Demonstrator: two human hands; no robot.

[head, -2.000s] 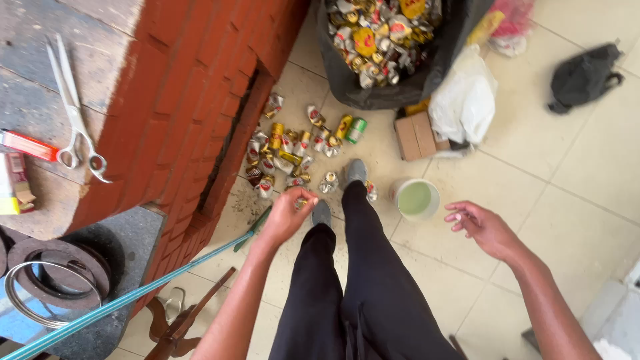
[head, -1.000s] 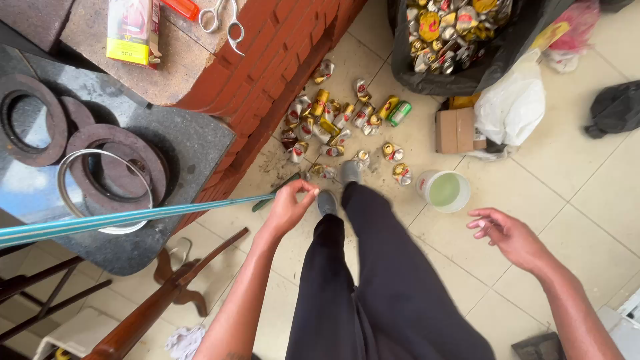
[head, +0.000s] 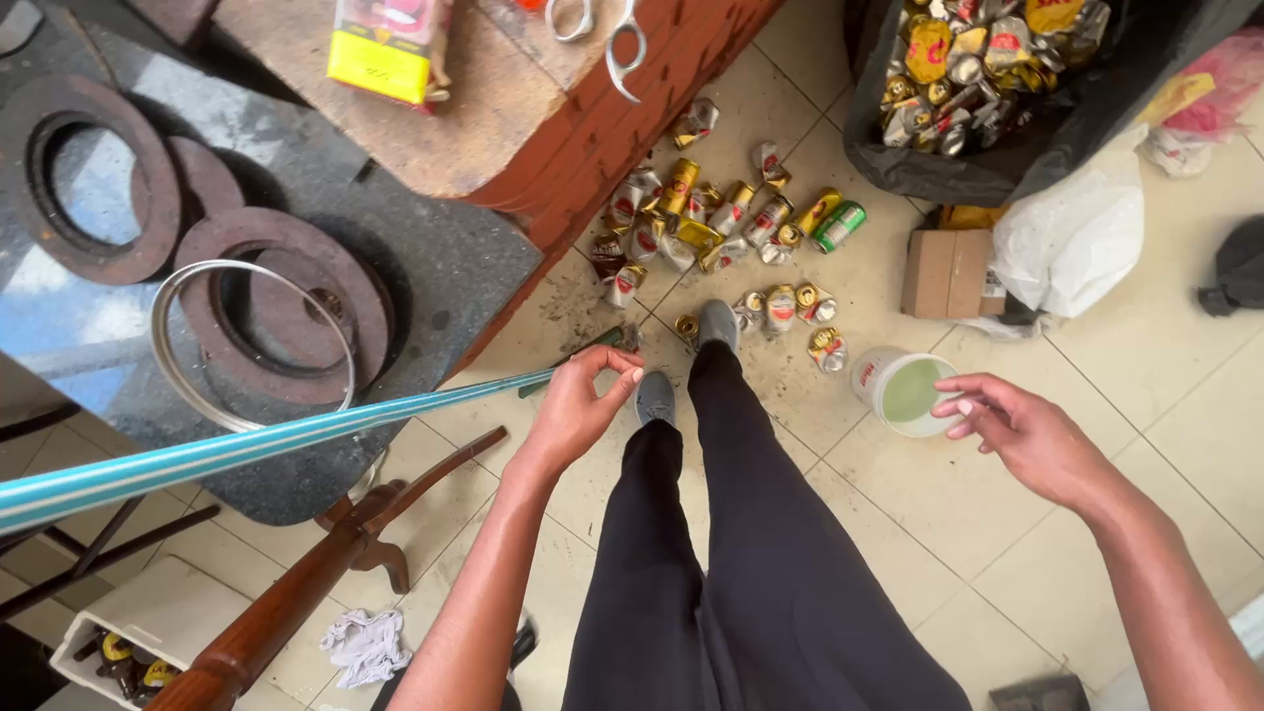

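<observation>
My left hand point(head: 588, 405) hangs above the floor with thumb and forefinger brought together; nothing shows between them. A blue-and-white striped pole point(head: 296, 434) runs from the left edge towards that hand, beside a green object point(head: 571, 361) that the hand partly covers; whether the two touch is unclear. My right hand point(head: 1017, 434) is half curled, fingers slightly apart and holding nothing, its fingertips overlapping the rim of a white plastic bucket point(head: 913, 395) of greenish liquid. Crushed drink cans point(head: 731, 212) lie beyond my shoes, with a green can point(head: 839, 226) at their right.
A black bag point(head: 948, 173) full of crushed cans stands at the top right, near a cardboard box point(head: 948, 272) and white plastic bag point(head: 1071, 227). Rusty metal rings point(head: 158, 188) lie on a dark stone slab point(head: 454, 247). Scissors point(head: 625, 54) overhang a brick ledge; a wooden stand point(head: 286, 583) is lower left.
The view has swung left, bringing more of the slab and the wooden stand into sight. Both hands stay raised in much the same poses.
</observation>
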